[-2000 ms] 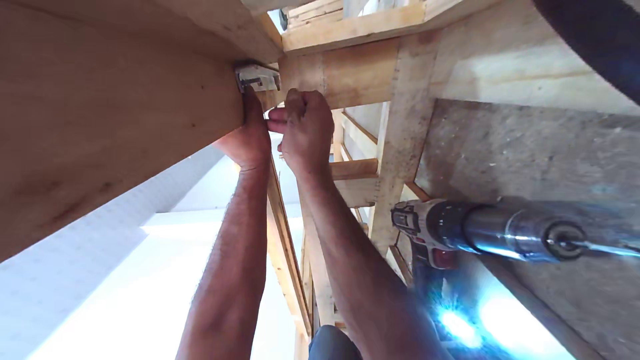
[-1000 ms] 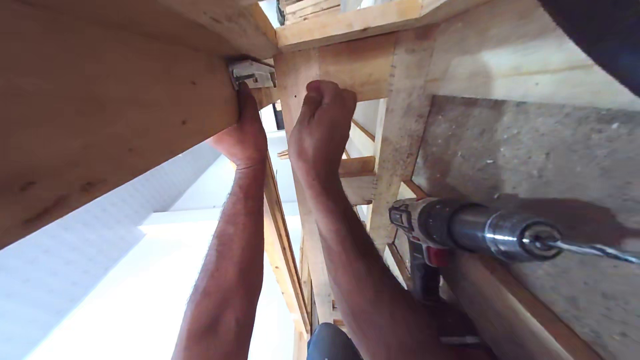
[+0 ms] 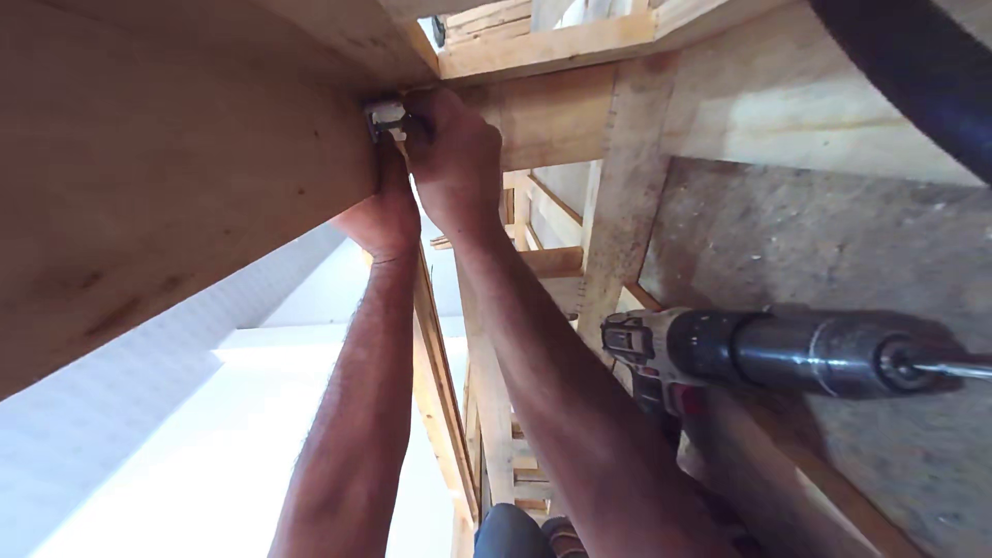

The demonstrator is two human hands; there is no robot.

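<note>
A small metal bracket (image 3: 385, 118) sits against the end of a wide wooden board (image 3: 194, 178), in the corner by a crosspiece. My left hand (image 3: 390, 209) reaches up from below, its fingers at the bracket and partly hidden behind the board. Close beside it, my right hand (image 3: 457, 159) is curled at the bracket's right side; whether something small is between its fingers cannot be told. A cordless drill (image 3: 775, 349) with a long bit lies to the right of my right forearm, touched by neither hand.
Wooden framing with a crosspiece (image 3: 554, 116) and an upright board (image 3: 632, 178) surrounds the hands. A grey, dusty panel (image 3: 837, 256) lies behind the drill. A dark strap (image 3: 914, 70) crosses the upper right corner. Slats and part of a leg show at the bottom.
My right hand has moved up and left to the bracket; one second ago it was apart from it, by the crosspiece. My left hand has stayed at the bracket.
</note>
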